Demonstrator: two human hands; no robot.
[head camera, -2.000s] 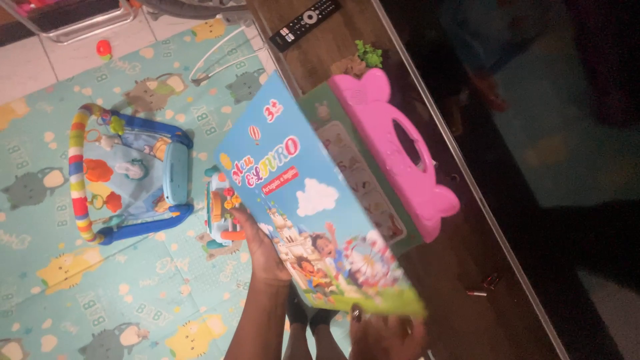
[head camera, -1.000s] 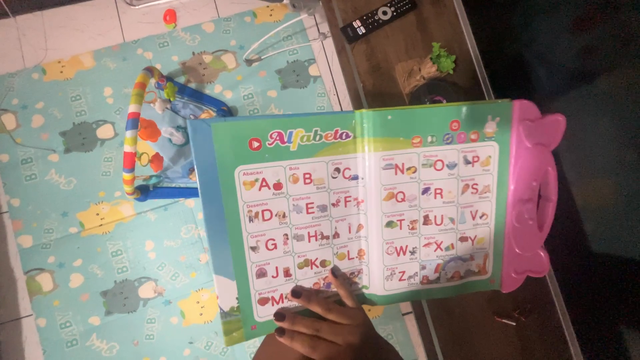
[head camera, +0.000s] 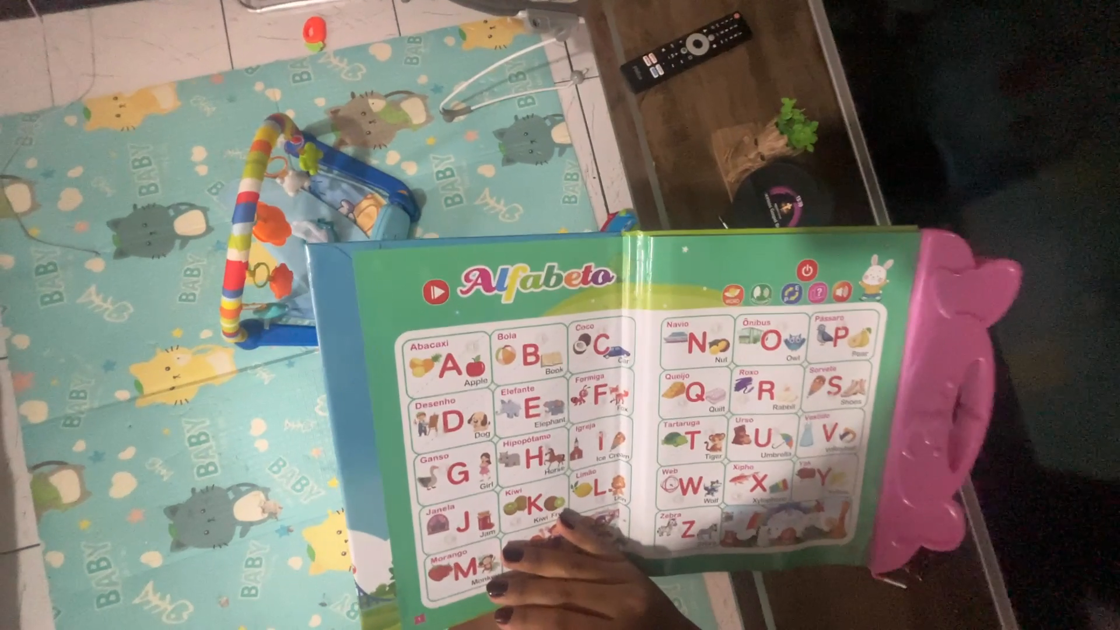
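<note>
A children's alphabet sound book (head camera: 385, 289) lies spread wide before me, tilted slightly, with letter grids on green pages and a blue cover edge at left. A pink plastic handle (head camera: 941, 402) runs along its right side. My right hand (head camera: 586, 573) rests palm down on the lower left page near the spine, dark-nailed fingers pointing left and somewhat apart, gripping nothing visible. At the bottom edge, left of those fingers, a sliver of skin shows, likely part of my left arm or hand (head camera: 468, 622); its fingers are hidden.
A baby play gym (head camera: 245, 227) stands on a teal cat-patterned mat (head camera: 157, 289) at left. On a brown wooden surface (head camera: 674, 157) at upper right lie a black remote control (head camera: 687, 51), a small green plant (head camera: 794, 127) and a round black object (head camera: 774, 194). A red toy (head camera: 314, 32) lies on white tiles.
Two seconds ago the book showed its front cover, with my left hand at its left edge; it has since been opened to the alphabet pages. Over the last second my right hand has stayed on the page.
</note>
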